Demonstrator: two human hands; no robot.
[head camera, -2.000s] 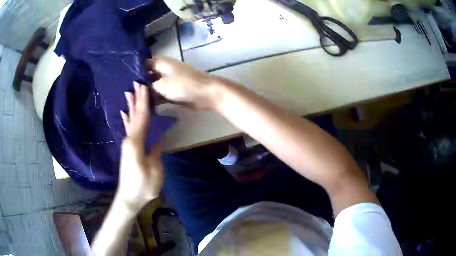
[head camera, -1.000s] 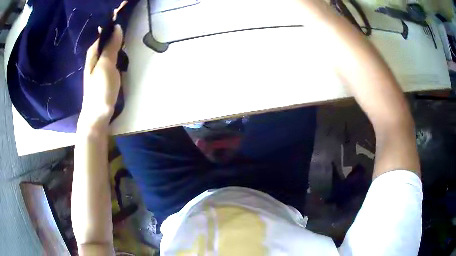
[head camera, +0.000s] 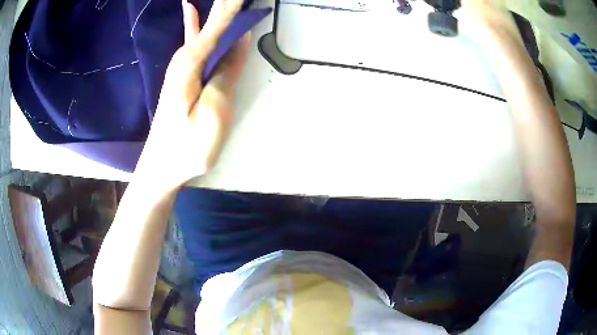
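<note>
The navy garment piece (head camera: 91, 72), marked with white basting lines, lies on the left of the white table. My left hand (head camera: 206, 85) is at its right edge, with a pointed navy flap (head camera: 232, 40) held between thumb and fingers. The fingertips reach the top of the picture. My right hand (head camera: 484, 13) is at the top edge, right of the small dark machine parts (head camera: 443, 19). It is blurred and partly cut off, so its fingers and anything in them cannot be made out.
The white sewing table (head camera: 386, 144) has a dark seam line around the machine bed. The cream machine head with blue lettering (head camera: 579, 49) is at the upper right. A dark curved thing, perhaps a shears handle, shows beside my right forearm. A wooden chair part (head camera: 40, 242) is at the lower left.
The garment was by the needle area two seconds ago and now lies further left. My right hand has left it and is up by the machine. My left hand still holds its edge.
</note>
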